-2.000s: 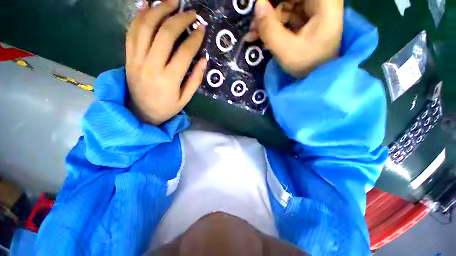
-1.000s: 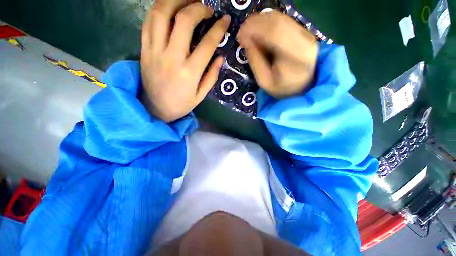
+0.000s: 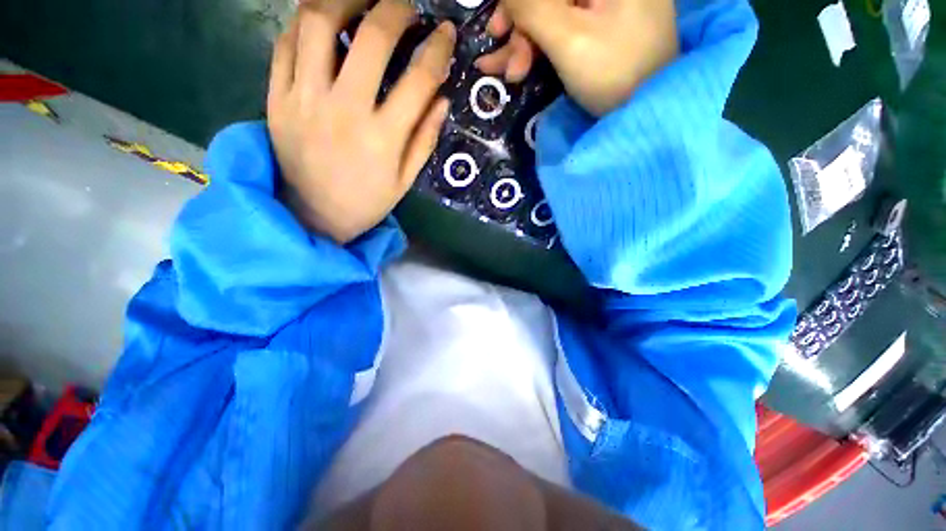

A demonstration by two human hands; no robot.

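A clear blister tray (image 3: 479,211) holds rows of black square units with white rings, such as the ringed unit (image 3: 489,99) between my hands. My left hand (image 3: 348,135) lies over the tray's left side with its fingers spread; whether it grips anything is hidden. My right hand (image 3: 596,47) is at the upper right of the tray, near the picture's top edge, with fingers curled and fingertips over the units. I cannot tell what, if anything, is between its fingertips. The tray's top is cut off by the picture's edge.
On the right of the green bench (image 3: 768,124) lie a zip bag (image 3: 835,171) with a white label, a second bag (image 3: 909,36), a white slip (image 3: 835,31) and tiny silvery parts (image 3: 847,238). A second filled tray (image 3: 851,296) lies below them. A red stool (image 3: 809,467) stands at lower right.
My right hand has moved up from the middle of the tray, uncovering a ringed unit. My left hand has shifted slightly left. The view has shifted a little.
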